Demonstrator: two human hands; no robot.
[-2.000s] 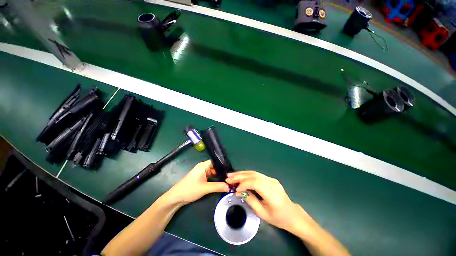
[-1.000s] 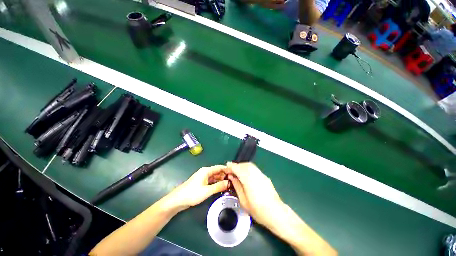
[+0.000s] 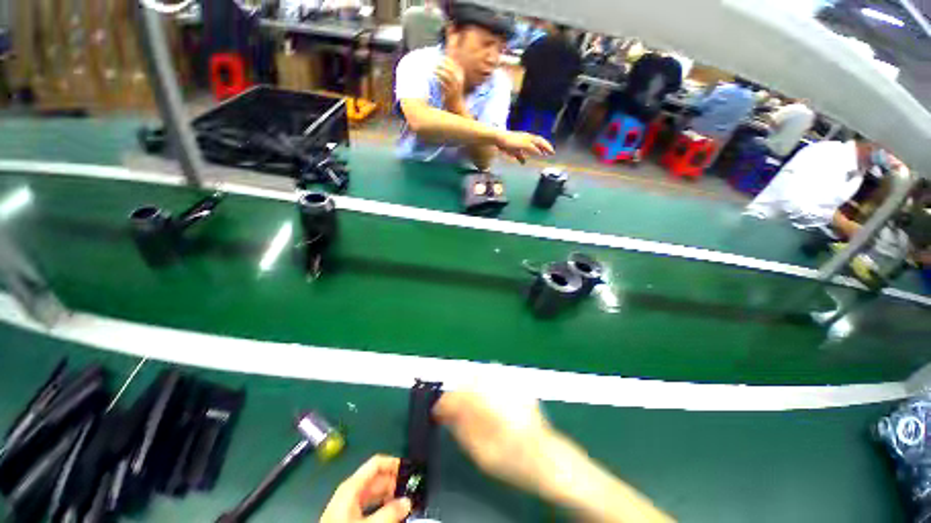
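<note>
A black handle shell [image 3: 422, 424] stands out lengthwise in front of me, low in the view. Only a sliver of the dryer head's silver ring shows at the bottom edge. My left hand [image 3: 364, 492] grips the shell's lower end, where small greenish parts show. My right hand [image 3: 500, 434] is motion-blurred, its fingertips at the right side of the shell's upper end; its grip is unclear. The mallet [image 3: 281, 472] lies to the left, its yellow-green tip [image 3: 330, 445] towards the hands.
The handle pile [image 3: 123, 444] lies at left. Black housings [image 3: 556, 286] stand on the green conveyor beyond the pale rail [image 3: 306, 358]. Opposite sits a person in light blue [image 3: 449, 102] near the fixture block [image 3: 484, 192] and a black tray [image 3: 271, 112]. A clear bag [image 3: 909, 434] is at far right.
The view has tilted up, showing the person opposite and pushing the dryer head almost out of frame. My right hand has shifted from the joint to beside the shell's upper end.
</note>
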